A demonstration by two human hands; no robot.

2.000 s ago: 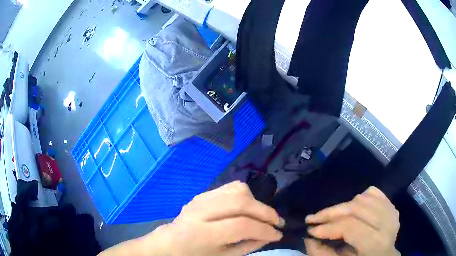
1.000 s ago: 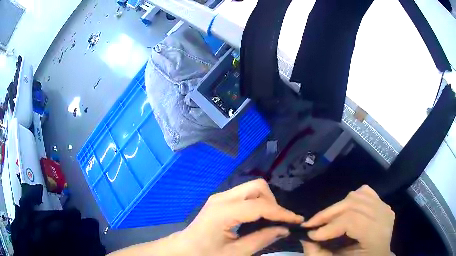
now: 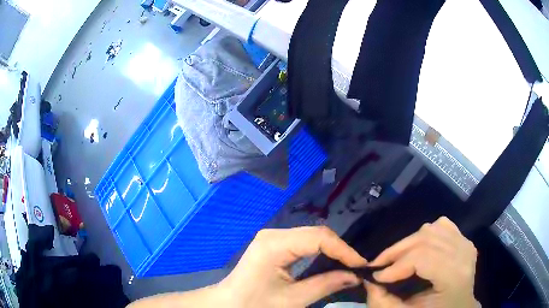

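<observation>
My left hand and my right hand are close together at the bottom centre, over my lap. Thumb and fingers of both hands pinch a black fabric strip, with the fingertips nearly touching. Black fabric runs from my right hand up to the right over the table edge. Two wide black bands hang over the table's front edge at the top centre. The exact spot between my fingertips is dark and hard to make out.
A blue plastic crate stands left of my hands, with a grey cloth over it. A small grey open drawer juts out under the white table. A measuring tape runs along the table's edge. A red strip lies lower down.
My left hand has turned and its thumb and forefinger are spread wider around the fabric. My right hand stays pinched close by. The crate and drawer sit slightly further right than two seconds ago.
</observation>
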